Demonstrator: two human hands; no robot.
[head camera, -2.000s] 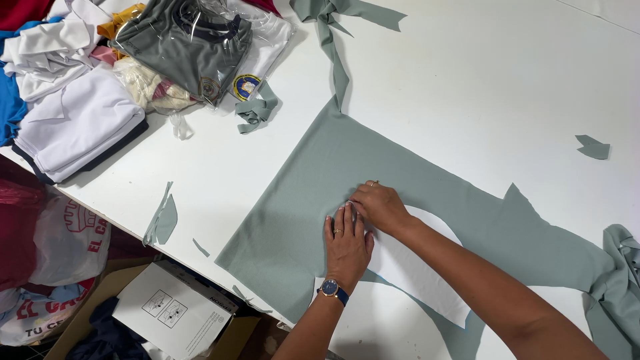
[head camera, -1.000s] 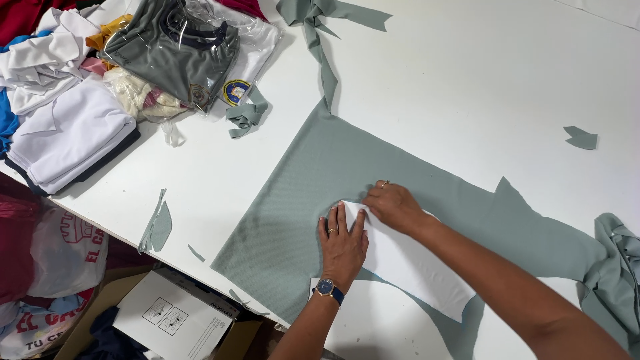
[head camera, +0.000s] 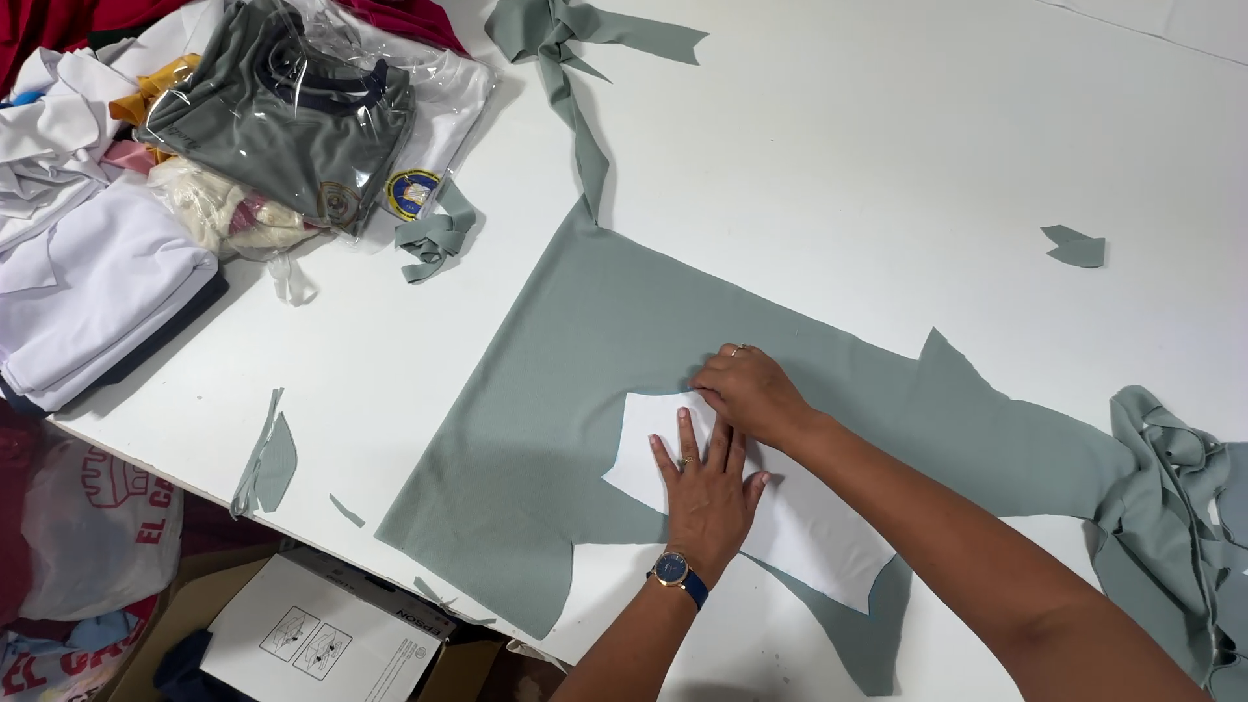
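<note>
A large sheet of grey-green fabric (head camera: 526, 439) lies spread on the white table (head camera: 838, 175). On it rests a white pattern piece (head camera: 819, 531), with a curved edge and slanted ends. My left hand (head camera: 707, 492), wearing a ring and a blue watch at the wrist, lies flat on the piece with its fingers spread. Beside it, my right hand (head camera: 753, 390) has its fingers bent together at the piece's upper edge; whether it pinches the edge or the cloth is hidden. To the right, the same cloth is bunched (head camera: 1160, 468).
Folded garments (head camera: 97, 273) and a bagged grey shirt (head camera: 292, 117) are piled at upper left. Fabric scraps (head camera: 273, 463) lie near the table edge, another scrap (head camera: 1075, 247) at right, and a twisted strip (head camera: 575, 107) at the top. Below the edge stand a white box (head camera: 327, 629) and a plastic bag (head camera: 97, 531).
More of the white piece's left end now shows beyond my left hand, which lies across the piece with its fingers spread wider. My right hand remains at its upper edge.
</note>
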